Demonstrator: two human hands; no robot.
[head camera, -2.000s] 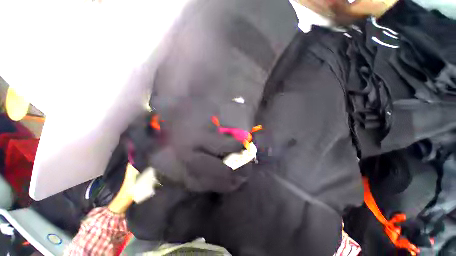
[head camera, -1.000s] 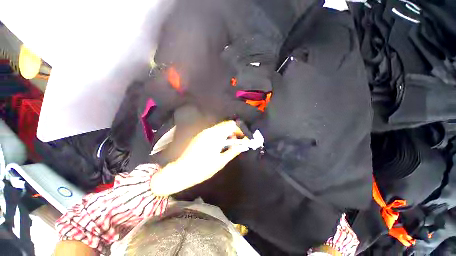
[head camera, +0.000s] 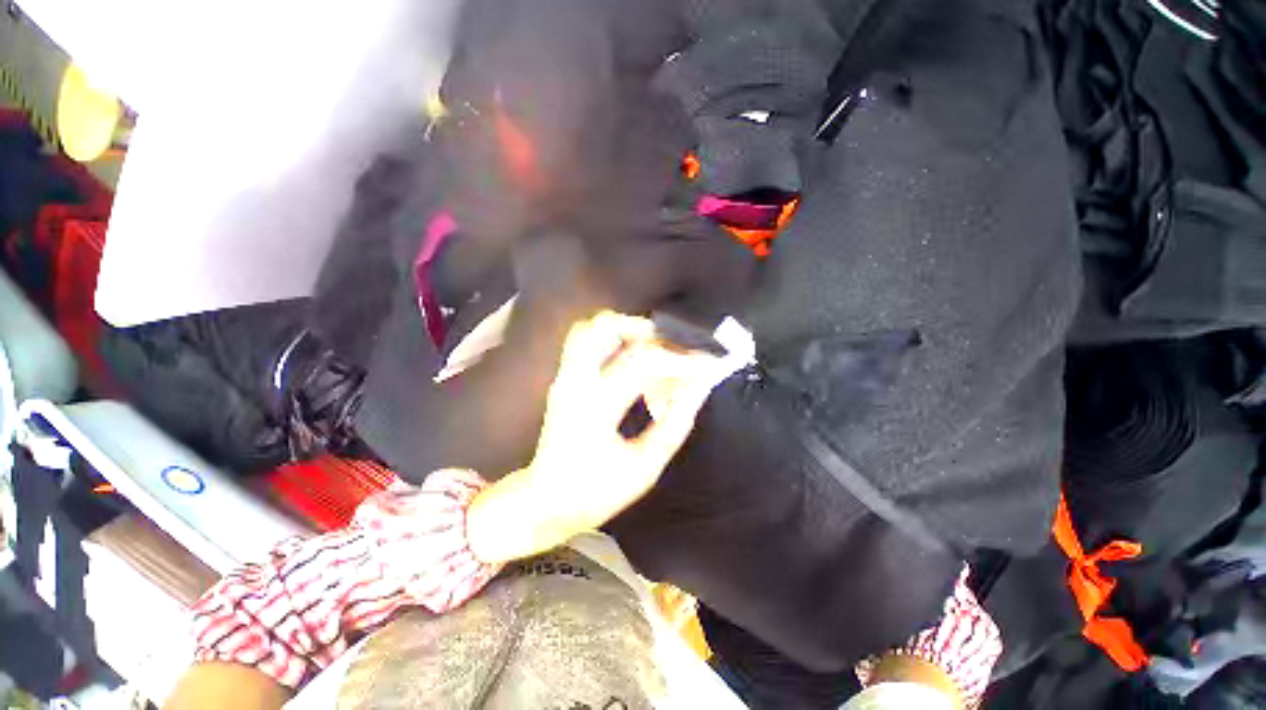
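Observation:
My left hand (head camera: 611, 416), bare below a red-and-white striped sleeve, pinches a small white ticket (head camera: 733, 341) at the centre, over black cloth pieces (head camera: 958, 291). Orange and magenta ties (head camera: 743, 215) cinch a black bundle above the ticket. Another magenta tie (head camera: 432, 278) and a pale slip (head camera: 479, 340) lie left of my hand, near a blurred orange tie (head camera: 517, 146). My right sleeve and part of the forearm show at the bottom right against the black cloth. The right hand itself is hidden.
A white table (head camera: 229, 208) is at the upper left. A red crate (head camera: 326, 488) and a yellow round top (head camera: 86, 114) are at the left. More black bundles (head camera: 1138, 416) with an orange tie (head camera: 1097, 583) lie at the right. My apron (head camera: 500, 645) is at the bottom.
My left hand has come from the lower left to the centre and taken hold of the white ticket. The cloth and ties have shifted up and right in the view over the last second.

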